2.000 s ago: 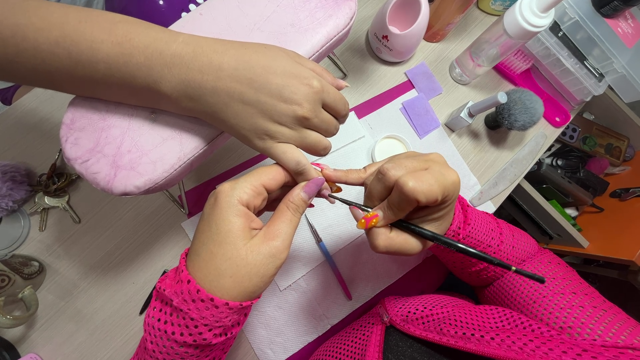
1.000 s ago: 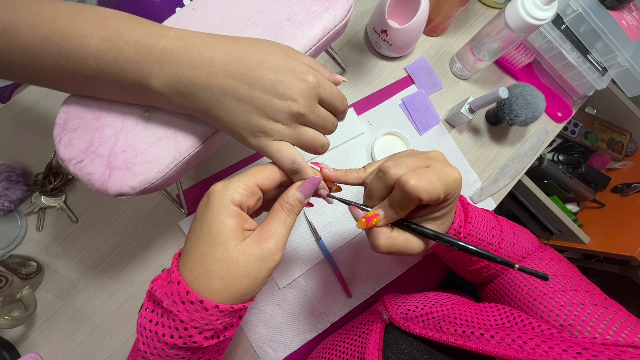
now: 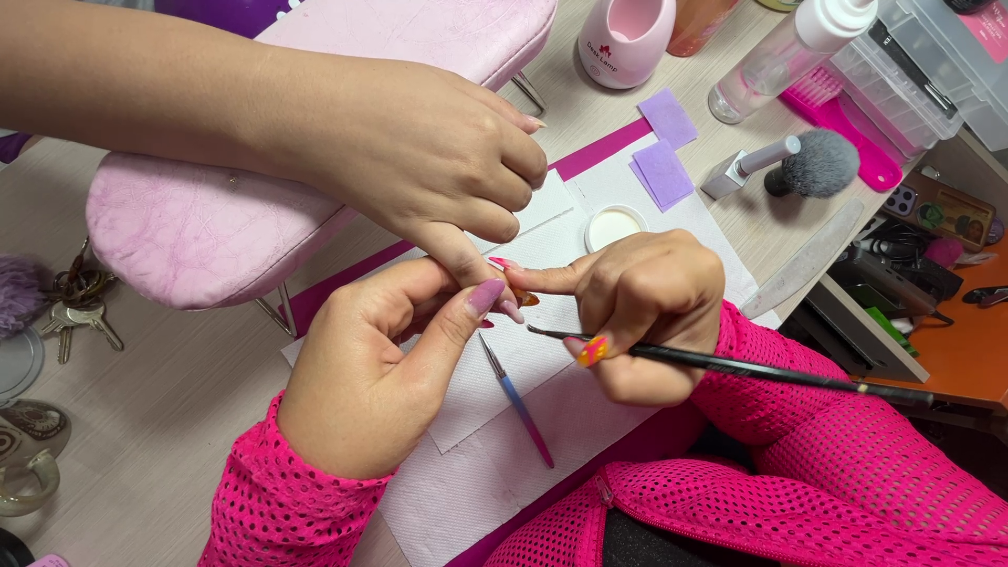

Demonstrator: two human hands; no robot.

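Note:
Another person's hand (image 3: pixel 425 150) reaches in from the left over a pink padded armrest (image 3: pixel 213 228). My left hand (image 3: pixel 378 354) grips one fingertip of that hand between thumb and fingers. In my right hand (image 3: pixel 646 315) is a thin black-handled brush (image 3: pixel 732 365), its tip just right of the pale nail (image 3: pixel 512 312) of the held finger. My right index finger reaches to the held fingertip. Beneath, a blue-and-pink fine brush (image 3: pixel 520 409) lies on white paper towels (image 3: pixel 488 488). A small round pot of white material (image 3: pixel 614 227) sits behind my right hand.
Purple wipes (image 3: pixel 663 175), a silvery bottle (image 3: pixel 724 175), a fluffy grey brush (image 3: pixel 823 164) and a nail file (image 3: pixel 803 260) lie to the right. Farther back stand a pink desk lamp (image 3: pixel 626 47) and a pump bottle (image 3: pixel 787 59). Keys (image 3: pixel 83 319) and a mug (image 3: pixel 27 480) are at the left.
The tip of the black-handled brush has moved off the held finger's nail area, slightly down and to the right. My left hand keeps its hold on the finger.

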